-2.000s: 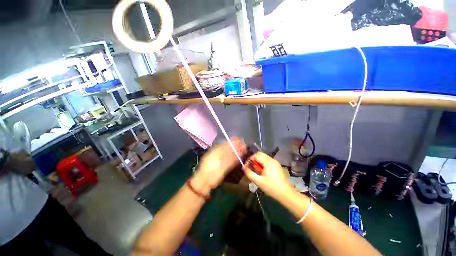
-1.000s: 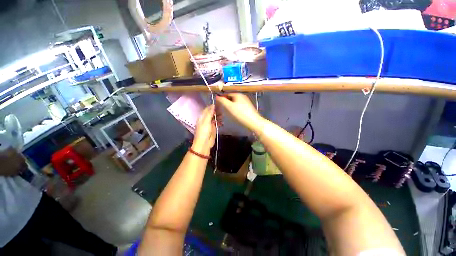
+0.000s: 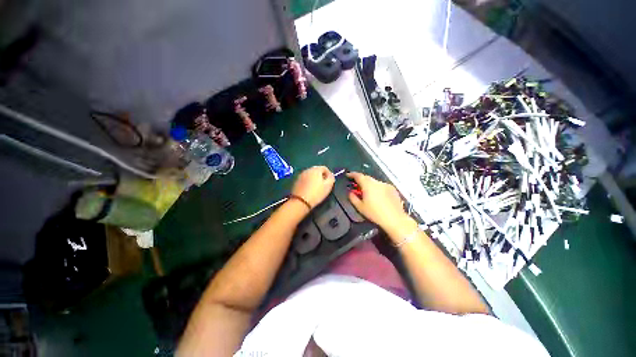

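A row of several black housings [image 3: 332,224] lies along the near table edge. My left hand [image 3: 314,185] is at the far end of the row, pinching a thin white strip [image 3: 258,211]. The strip's long tail trails left over the green mat, and a short end points toward my right hand. My right hand [image 3: 377,200] is beside it, above the last housings, closed around a small tool with red handles [image 3: 356,191]. The tool's tip is dark and too small to make out. My hands are close but apart.
A blue-and-white glue tube [image 3: 277,162], a clear bottle [image 3: 209,159] and a pale green flask [image 3: 93,207] are beyond my left hand. Red-and-white part bundles [image 3: 268,99] stand at the back. A parts tray [image 3: 399,104] and tangled wired boards [image 3: 502,174] lie right.
The view has swung right and down from the shelf and tape roll. Both hands have come down from the hanging strip to the housings, and a strip piece now trails from my left hand.
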